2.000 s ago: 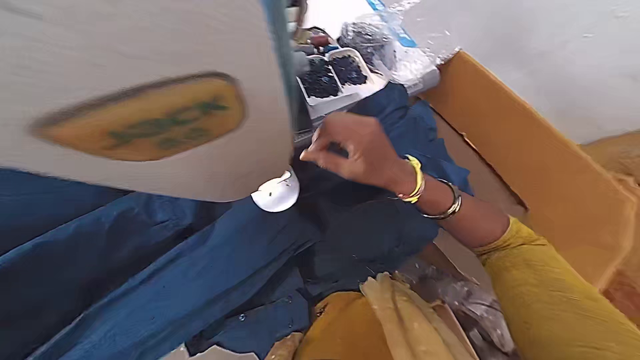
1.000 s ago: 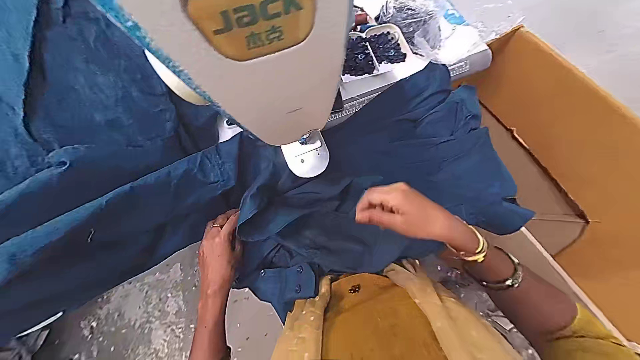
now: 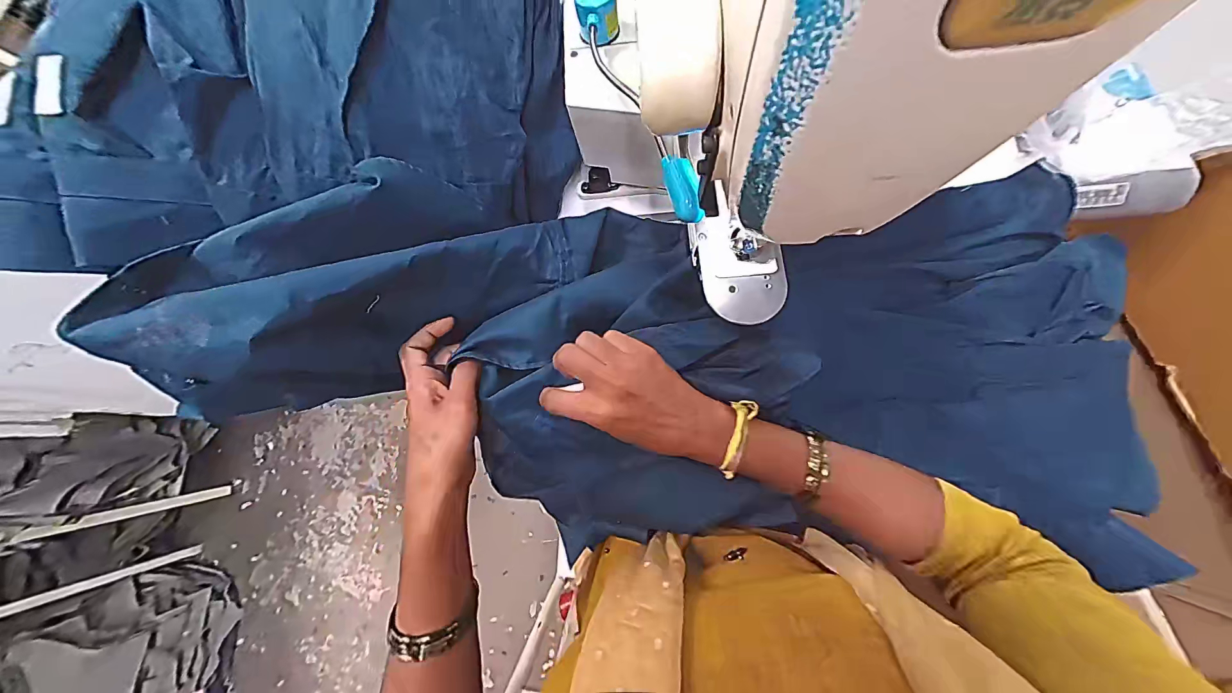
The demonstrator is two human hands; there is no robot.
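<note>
A blue fabric garment (image 3: 924,385) lies bunched across the machine table, its left part hanging over the near edge. My left hand (image 3: 440,395) pinches a fold of this cloth between thumb and fingers, left of centre. Just right of it, my right hand (image 3: 626,390) is curled over the cloth, with something small and white between thumb and forefinger; what it is I cannot tell. Above my right hand stands the head of a white Jack button-sewing machine (image 3: 885,115). Its rounded metal work plate (image 3: 744,289) rests over the cloth.
More blue fabric pieces (image 3: 269,115) are heaped at the back left. Dark grey cloth bundles (image 3: 96,500) lie low at the left, above a speckled floor (image 3: 327,539). A cardboard box (image 3: 1184,298) stands at the right edge, beside a plastic-wrapped thing (image 3: 1136,125) at the back right.
My right hand has moved left, from near the machine plate to beside my left hand. My left hand, out of sight two seconds ago, holds the cloth. The view has shifted.
</note>
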